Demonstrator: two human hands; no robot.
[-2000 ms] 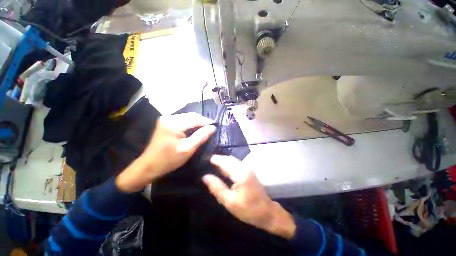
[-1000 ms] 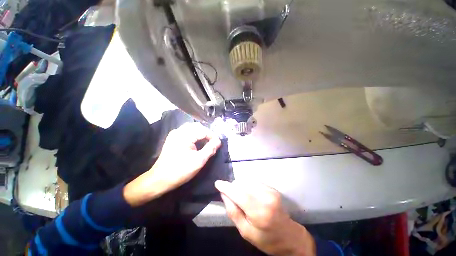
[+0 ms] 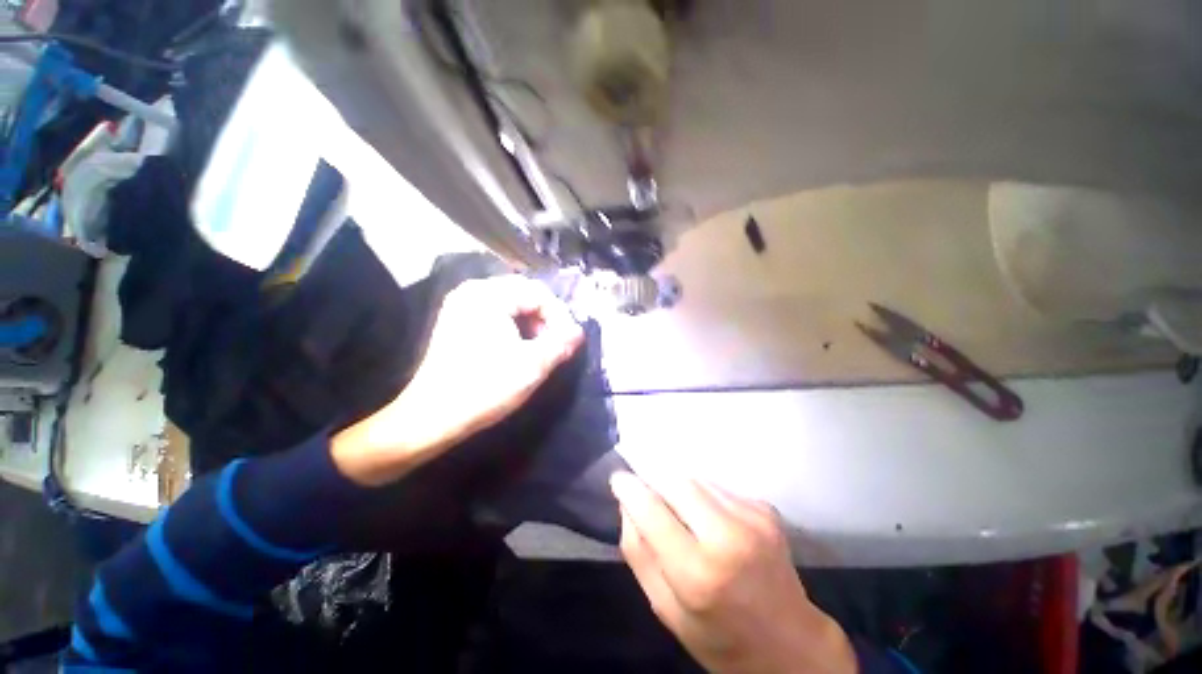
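Observation:
A dark garment piece [image 3: 554,441] lies under the presser foot [image 3: 580,283] and hangs over the table's front edge. My left hand [image 3: 494,349] holds the cloth just in front of the foot, thumb and index finger pinched together. My right hand [image 3: 705,553] grips the cloth's right edge nearer the table's front edge, thumb and fingers closed on it. Bright glare at the foot hides the needle and the stitches. The cream sewing machine [image 3: 844,92] stands above and behind the work.
Thread snips [image 3: 943,362] lie right of the foot, points towards it. A small dark bit [image 3: 754,234] lies on the machine bed. A black cloth heap [image 3: 251,356] is at left, beside a grey device [image 3: 33,316]. A red crate [image 3: 1041,612] is below right.
The view has moved closer to the machine. Both hands have stayed on the cloth. Since the last earlier frame, the right hand has shifted slightly right and the cloth's near end has spread towards it.

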